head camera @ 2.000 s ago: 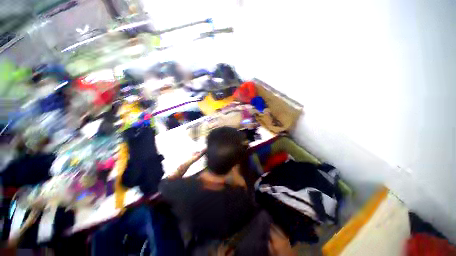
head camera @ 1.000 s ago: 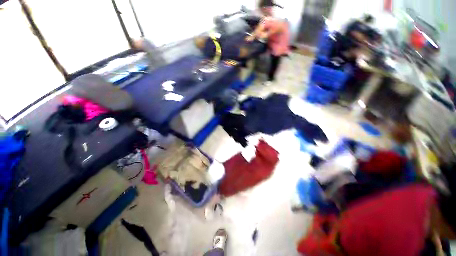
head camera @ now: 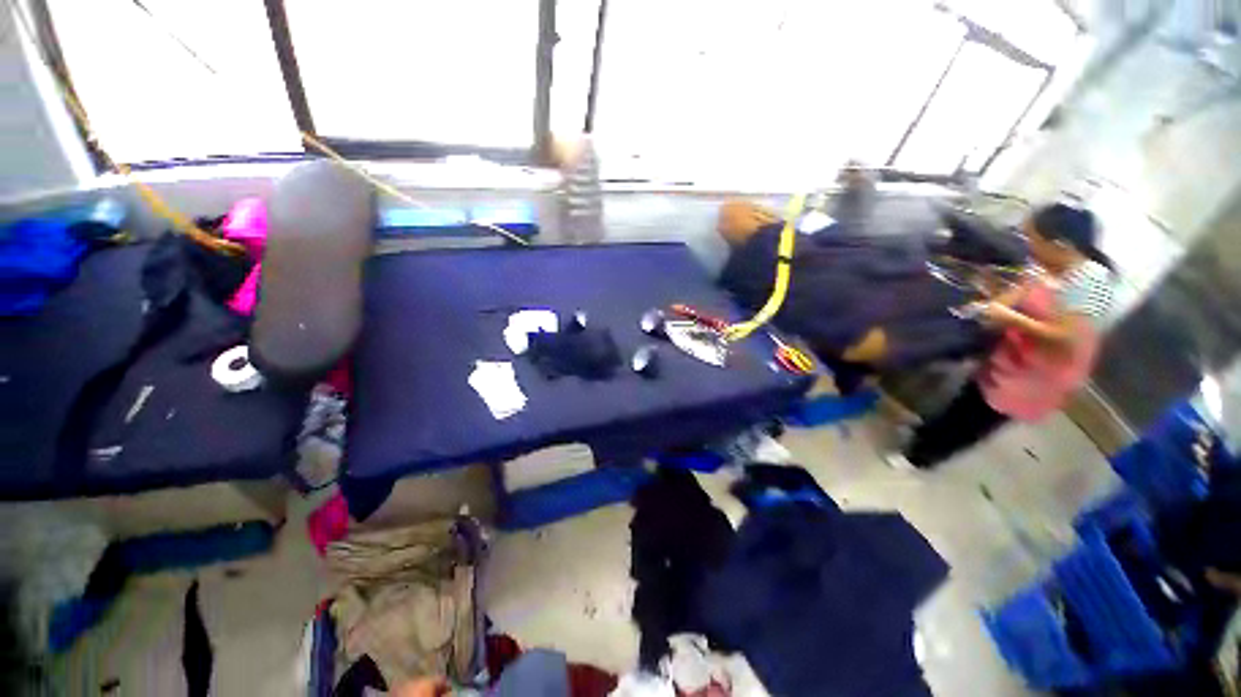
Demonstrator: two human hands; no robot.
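Neither of my hands can be made out in the head view. A navy padded ironing table (head camera: 449, 395) lies ahead of me. Dark cut pieces (head camera: 578, 354) are heaped on it, beside white pieces (head camera: 498, 390) and more white pieces (head camera: 528, 328) lying flat. A steam iron (head camera: 700, 342) with a silver plate and a red-brown handle rests to their right, at a yellow hose (head camera: 783, 279). Yellow and red scissors (head camera: 793, 360) lie near the table's right end. Small dark round items sit between the heap and the iron.
A grey padded board (head camera: 313, 272) stands left, beside a white roll (head camera: 236, 369). Below are a crate of beige cloth (head camera: 406, 599) and navy cloth (head camera: 817, 586) on the floor. A person (head camera: 1041, 327) stands right, near blue crates (head camera: 1089, 613). A small orange patch at the bottom edge is unclear.
The view has swung from a sewing bench with a seated person, across the room, to the ironing table. The table now appears nearer and more central than one second ago.
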